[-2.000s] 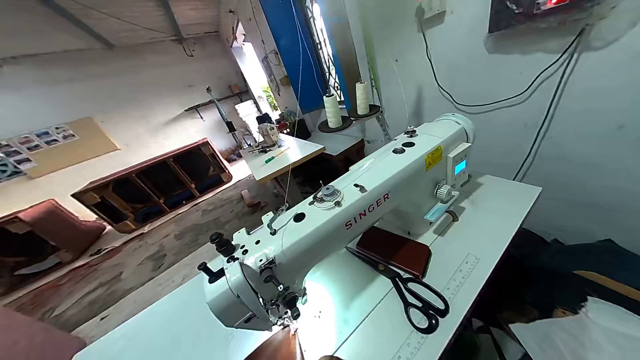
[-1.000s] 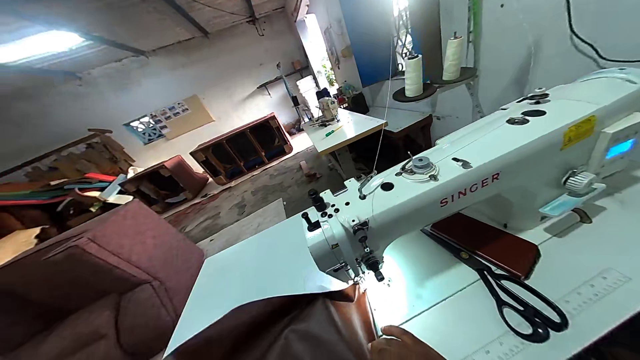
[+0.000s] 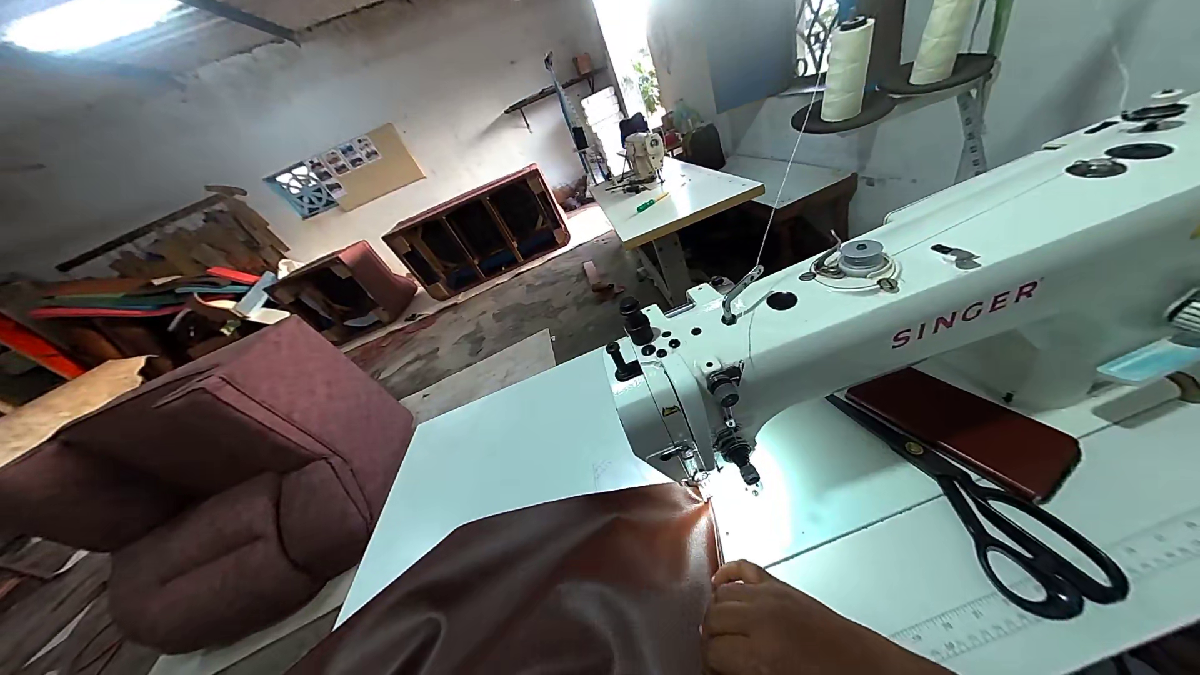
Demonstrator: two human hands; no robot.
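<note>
A Singer sewing machine point(image 3: 900, 281) stands on a white table point(image 3: 506, 431), its lamp lighting the needle area. A piece of brown leather-like material point(image 3: 562, 581) lies over the table, with one corner under the presser foot point(image 3: 696, 478). At the bottom, my right hand point(image 3: 759, 619) grips the right edge of this material between thumb and fingers, below the needle. My left hand is out of view. Black-handled scissors point(image 3: 994, 516) lie to the right, partly beside a dark red case point(image 3: 966, 427). White thread runs up from the machine head towards a thread cone point(image 3: 847, 70).
A maroon upholstered armchair point(image 3: 253, 487) is beyond the table's left side. Farther back are a second sewing table point(image 3: 684, 202) with a small machine, an upturned sofa frame point(image 3: 478, 230) and stacked fabric pieces point(image 3: 122, 305). A second thread cone point(image 3: 940, 42) stands on the rack.
The view has swung left and closer. My right hand, absent two seconds ago, appeared at the material's edge one second ago and is there now. More of the brown material shows.
</note>
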